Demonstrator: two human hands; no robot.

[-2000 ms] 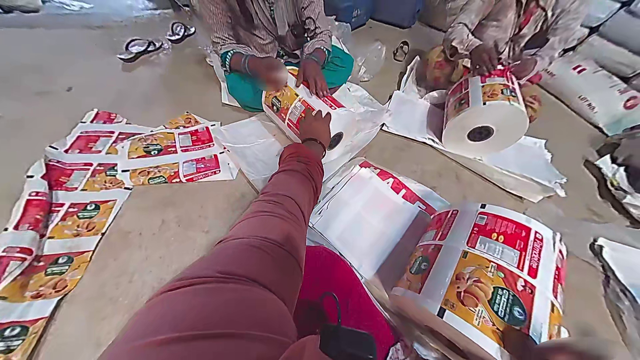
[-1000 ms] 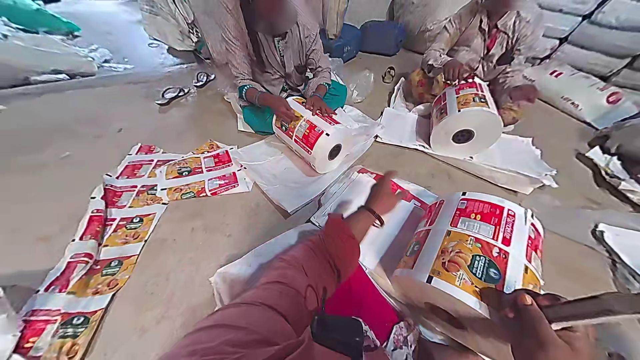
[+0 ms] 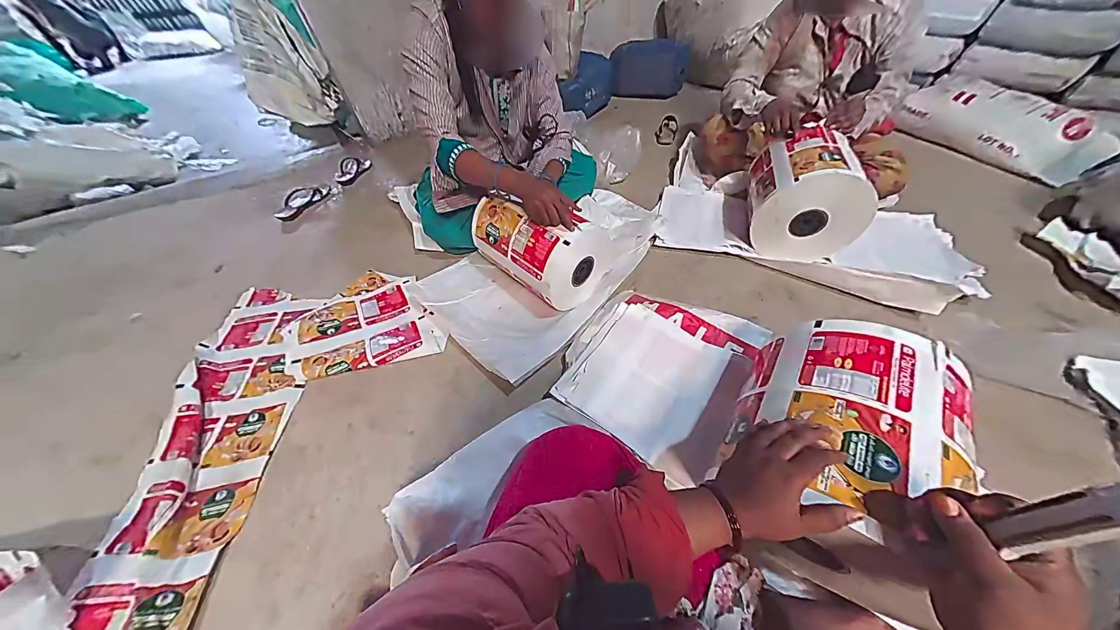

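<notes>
A large roll of printed packaging film (image 3: 862, 376) lies at the right, in front of me. My left hand (image 3: 779, 481) rests on its near side, palm down with the fingers apart. Close beside it, at the roll's lower edge, my right hand (image 3: 989, 542) is closed on a long flat tool (image 3: 1059, 521), whose exact kind I cannot tell. White sheets (image 3: 652, 376) lie left of the roll. A strip of printed film (image 3: 219, 429) stretches over the floor at the left.
Two people sit opposite; one person's hands are on a film roll (image 3: 538, 254), the other's on another roll (image 3: 809, 192). Sandals (image 3: 302, 201), blue plastic containers (image 3: 649, 68) and white sacks (image 3: 1006, 127) are farther back. Plastic sheeting (image 3: 525, 306) lies under the middle roll.
My left hand was on the middle person's roll, then over the white sheets; now it is on my roll. My right hand and the tool stay at the roll's near edge since one second ago.
</notes>
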